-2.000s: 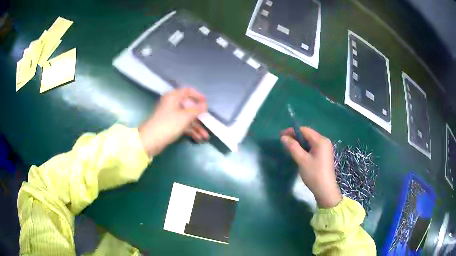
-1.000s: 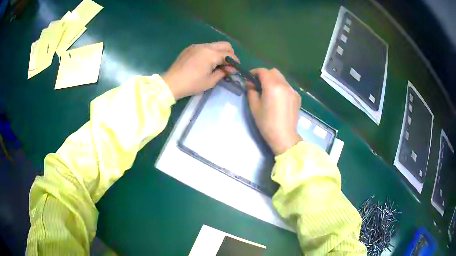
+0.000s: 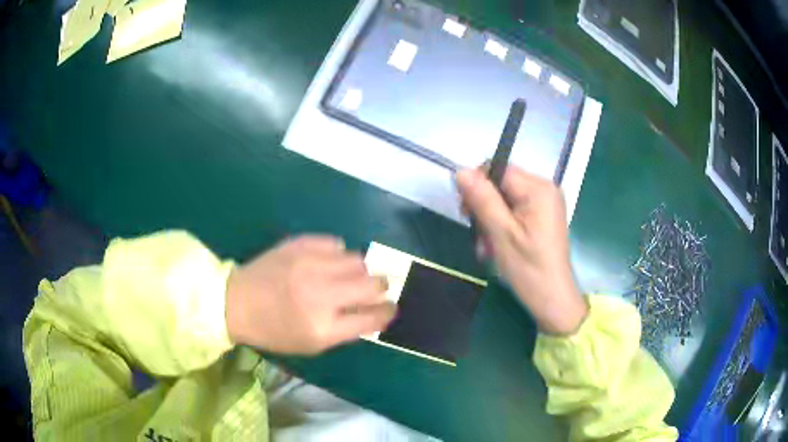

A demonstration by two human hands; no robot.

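The tablet back cover (image 3: 458, 95) lies on its white backing sheet (image 3: 380, 173) at upper centre, pale with glare, with small white patches along its far edge and at its left. The black tweezers (image 3: 508, 142) are in my right hand (image 3: 523, 233), over the near right part of the cover, one end pointing up and away. My left hand (image 3: 311, 295) is blurred, over the left edge of the adhesive piece sheet (image 3: 436, 311), a black rectangle on a white card. Its fingertips are at the card, and I cannot tell whether they hold anything.
Cream loose cards (image 3: 147, 28) lie at the upper left. A heap of small thin parts (image 3: 670, 274) is at right, with a blue parts tray (image 3: 760, 345) at the far right holding more slivers. More covers (image 3: 734, 138) lie along the upper right.
Both hands have left the cover's upper left corner. My left hand has come down to the black-and-white sheet; my right hand has moved down and right, still with the tweezers.
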